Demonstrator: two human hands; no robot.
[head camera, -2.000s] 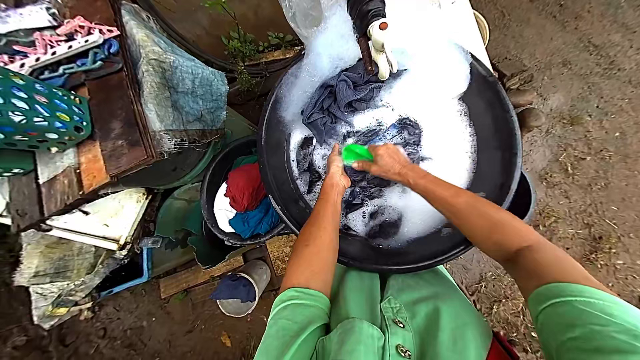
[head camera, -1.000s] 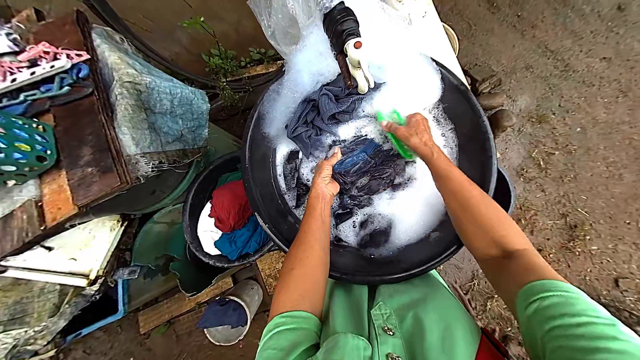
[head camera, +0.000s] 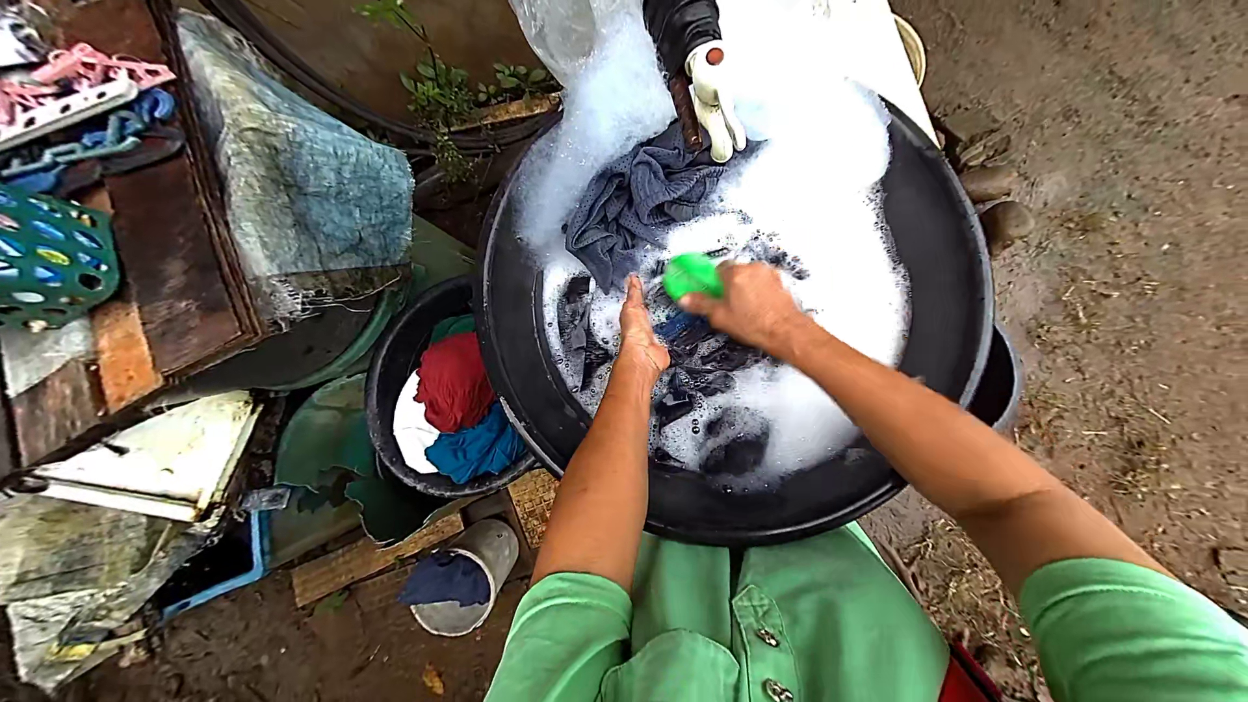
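Observation:
A wide black plastic basin holds white suds and dark, wet clothes. My right hand grips a green brush over the middle of the basin; its underside is hidden. Beside it on the left, my left hand rests at the wet cloth with its thumb up; whether its fingers pinch the fabric cannot be seen. A bunched grey-blue garment lies partly out of the foam toward the basin's far side.
A faucet with a white handle reaches over the basin's far rim. At the left stand a black tub of red, blue and white clothes, a small pail with dark cloth, and a green perforated basket. Muddy ground lies at the right.
The green brush in my right hand has moved left over the cloth since one second ago, and is now close to my left hand. My left hand remains beside the wet cloth.

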